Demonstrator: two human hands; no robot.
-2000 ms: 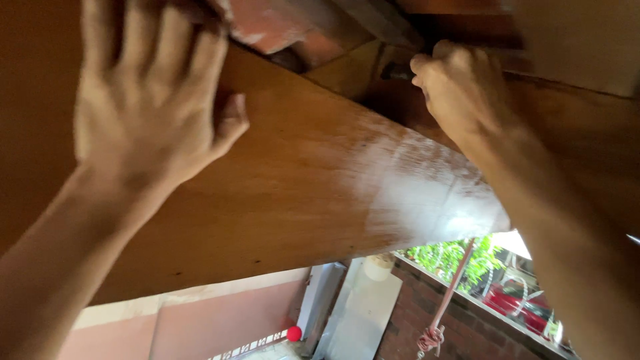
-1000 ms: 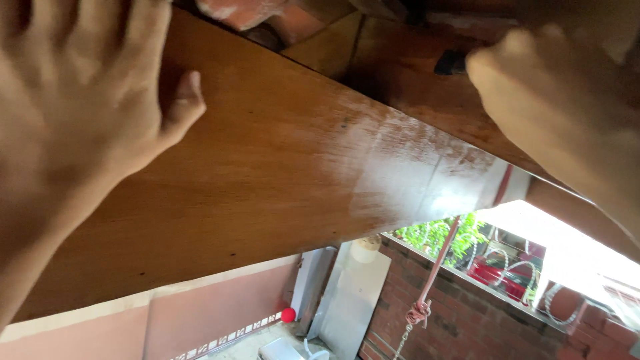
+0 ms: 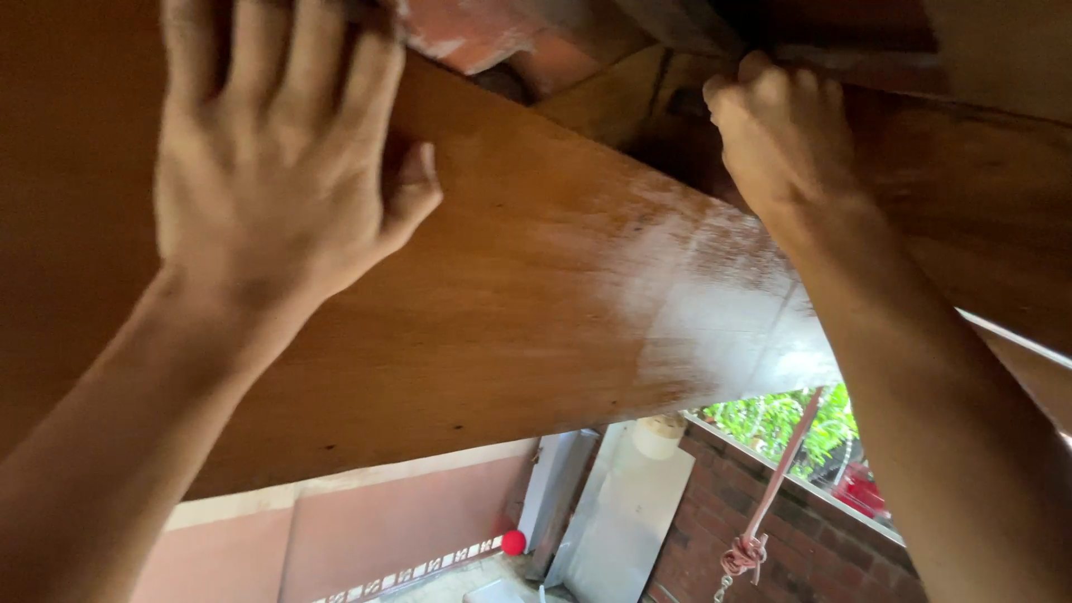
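A brown wooden board (image 3: 502, 318) with a whitish worn patch spans the view. My left hand (image 3: 276, 142) lies spread at the board's upper edge on the left, its fingertips cut off by the top of the frame or out of sight. My right hand (image 3: 779, 126) is curled at the upper right, beside a small dark piece (image 3: 688, 102) on a second wooden board (image 3: 963, 184). Whether its fingers hold that piece cannot be told. Clay roof tiles (image 3: 536, 50) show between the hands, above the board.
Below hangs a pink rope (image 3: 775, 494), knotted above a chain, in front of a brick wall (image 3: 804, 544). A metal panel (image 3: 632, 519), a grey post (image 3: 557, 477), a red ball (image 3: 513, 543) and a pink wall (image 3: 402, 519) stand lower down. Green leaves (image 3: 779, 427) show beyond.
Compared with one second ago, my right hand has come back beside the dark piece, which then showed apart from it. My left hand stays spread at the board. The view has shifted somewhat.
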